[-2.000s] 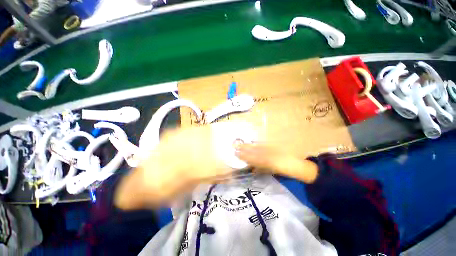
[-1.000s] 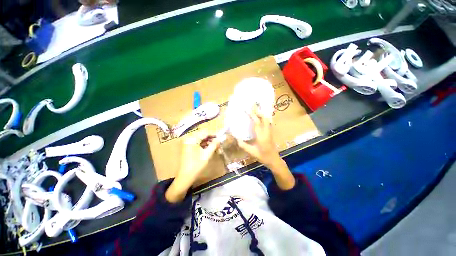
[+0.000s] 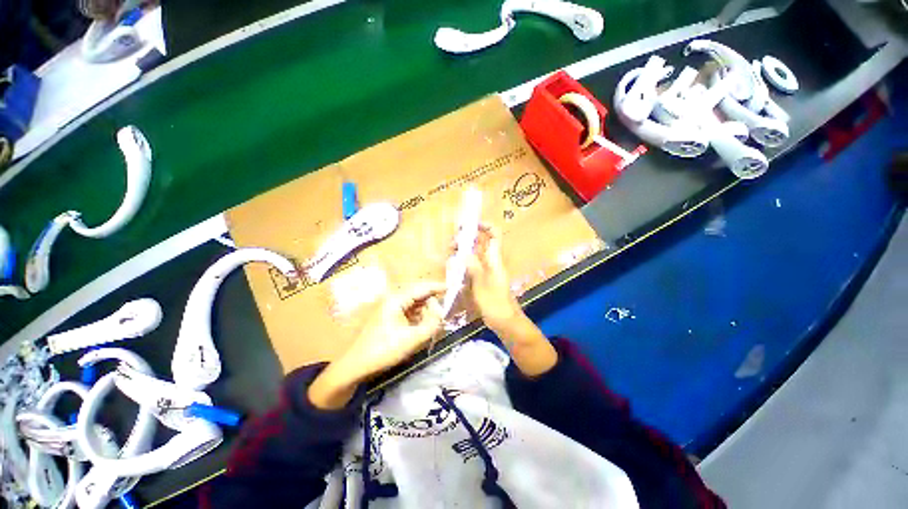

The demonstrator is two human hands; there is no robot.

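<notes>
A flat white disc-like roll (image 3: 464,249) is tilted nearly edge-on above the brown cardboard sheet (image 3: 438,171). My right hand (image 3: 490,281) holds it from its right side. My left hand (image 3: 400,323) is at its lower end, fingertips bent together; whether they grip the roll or a small piece is too blurred to tell. A white curved housing (image 3: 199,333) lies left of the cardboard, its thin end reaching onto it. Another housing's paddle end (image 3: 370,225) lies on the cardboard, with a blue tab (image 3: 348,199) just behind it.
A red tape dispenser (image 3: 563,144) stands right of the cardboard, beside a pile of white curved parts (image 3: 697,104). More housings with blue tabs (image 3: 211,414) are heaped at the left with thin scraps (image 3: 20,373). Housings (image 3: 134,179) also lie on the green belt (image 3: 269,109).
The view has shifted right, so the bench appears further left. The roll, broad in view a second ago, has turned nearly edge-on. My hands stay close together at it.
</notes>
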